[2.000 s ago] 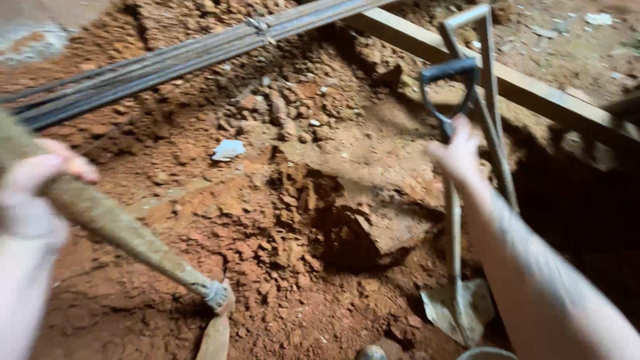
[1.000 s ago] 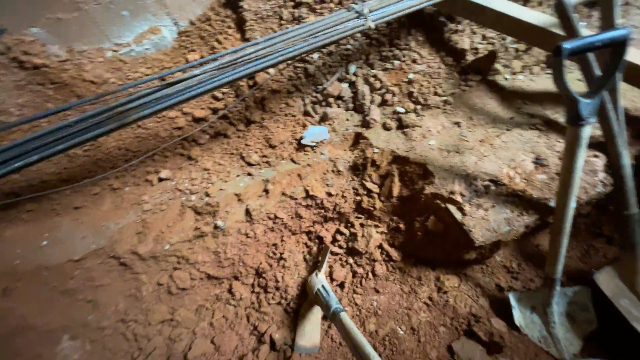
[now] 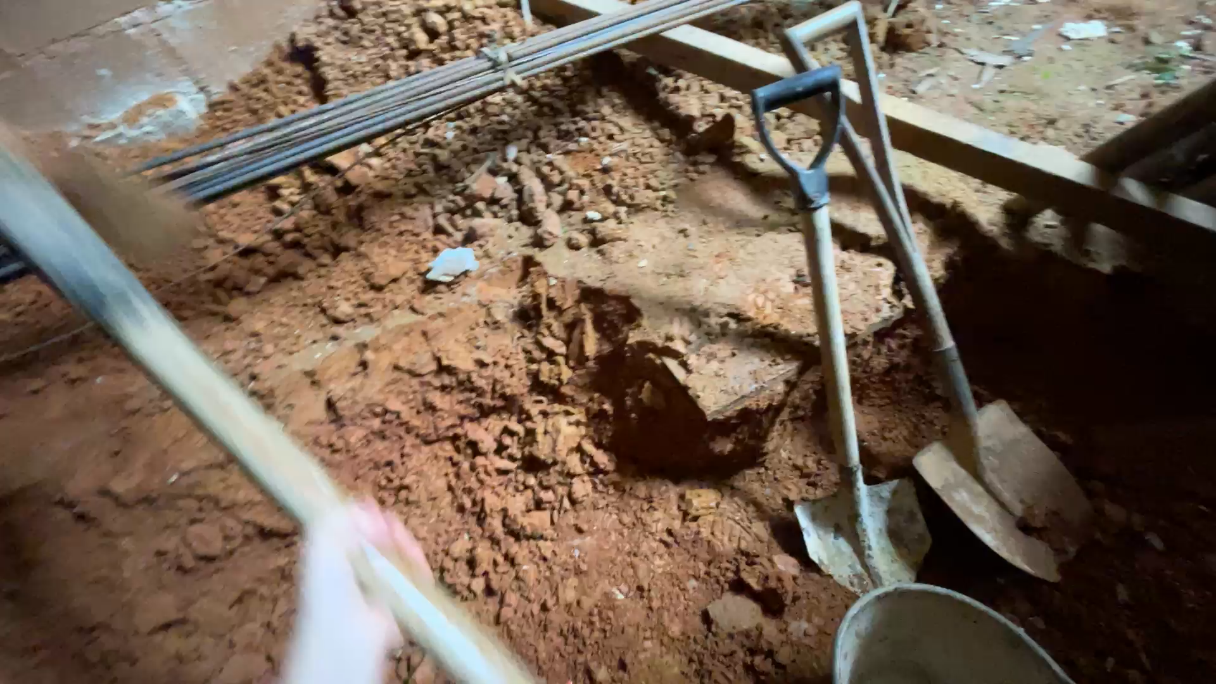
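My left hand (image 3: 356, 579), blurred, grips the pale wooden handle of a long tool (image 3: 228, 423). The handle slants from the upper left edge down to the bottom edge. A brown blur lies beside its upper part, and I cannot tell what it is. Below the handle spreads broken reddish soil (image 3: 532, 532), with a dark hollow (image 3: 665, 418) dug at the middle. My right hand is not in view.
Right of the hollow stand a shovel with a black D-handle (image 3: 831, 323) and a second shovel (image 3: 912, 256). A bucket (image 3: 860, 646) sits at the lower right. Steel bars (image 3: 399, 104) and a timber beam (image 3: 988, 142) cross behind; a pale fragment (image 3: 452, 264) lies on the soil.
My right hand, near the D-handled shovel two seconds ago, is out of view. The long tool, whose head was low over the soil, now slants across the left with my left hand on it.
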